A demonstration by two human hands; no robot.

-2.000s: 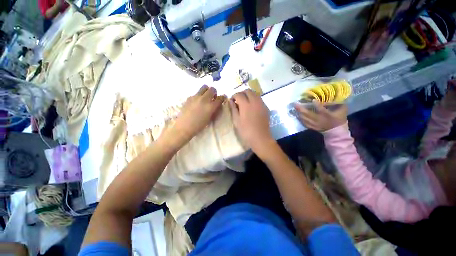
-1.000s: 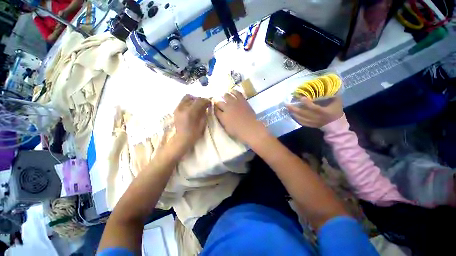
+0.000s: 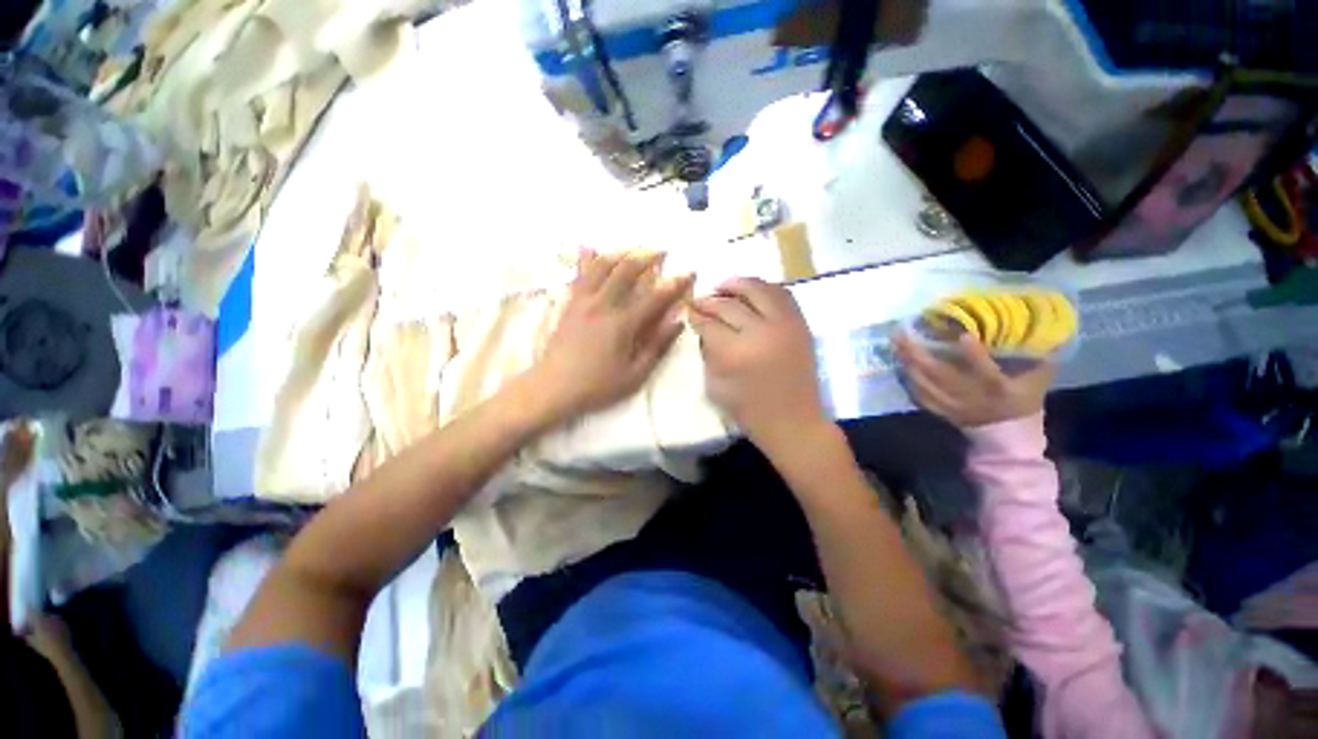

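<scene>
A wide cream garment panel [image 3: 506, 419] with puckered gathers lies on the white table and hangs over its front edge towards my lap. My left hand [image 3: 619, 325] lies on the panel, fingers spread and tips at its upper edge. My right hand [image 3: 755, 354] pinches the cloth edge just right of it, fingers curled. The fingertips of both hands nearly meet. The needle area [image 3: 697, 181] of the sewing machine is above my hands, apart from them. Whether the cloth edge is folded under my fingertips is too blurred to tell.
Another person's hand [image 3: 971, 383] in a pink sleeve touches a fanned stack of yellow discs [image 3: 1012, 318] by the ruler edge. A black box [image 3: 995, 166] and a tan block [image 3: 795, 251] lie right of the needle. Heaped cream cloth [image 3: 239, 101] is at the upper left.
My left hand has flattened and spread on the cloth; my right hand still pinches the edge. The view has shifted. Another person's hand and a pale object now show at the lower left.
</scene>
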